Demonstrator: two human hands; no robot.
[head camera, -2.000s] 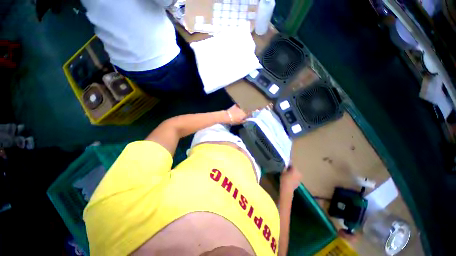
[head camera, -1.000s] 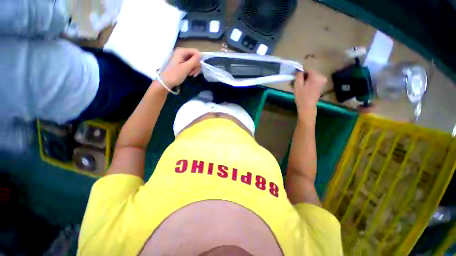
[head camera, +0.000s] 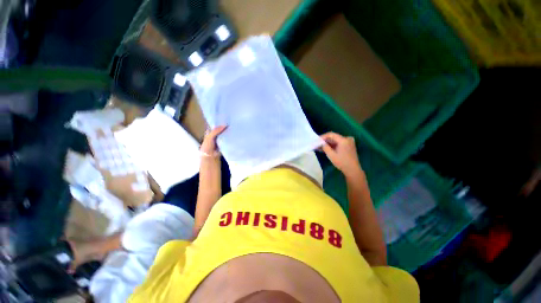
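A thin white bag (head camera: 255, 106) with a flat fan unit inside is held in front of my yellow shirt. Two bright squares and a faint round shape show through it. My left hand (head camera: 213, 141) grips its left edge. My right hand (head camera: 340, 151) pinches its near right corner. The fingers under the bag are hidden. Two bare dark fan units, one farther (head camera: 181, 21) and one nearer (head camera: 139, 77), lie on the bench at the upper left.
White sheets (head camera: 160, 148) lie on the bench at left, beside a coworker's light sleeve (head camera: 157, 228). A deep green crate (head camera: 436, 112) with brown cardboard inside stands right of the bag. Another green crate (head camera: 436, 228) holds pale slabs. A yellow crate (head camera: 498, 29) is at the upper right.
The view has turned. The bag, seen edge-on with its mouth open around the dark unit, now shows its broad face covering the unit. My left hand has shifted onto its side edge.
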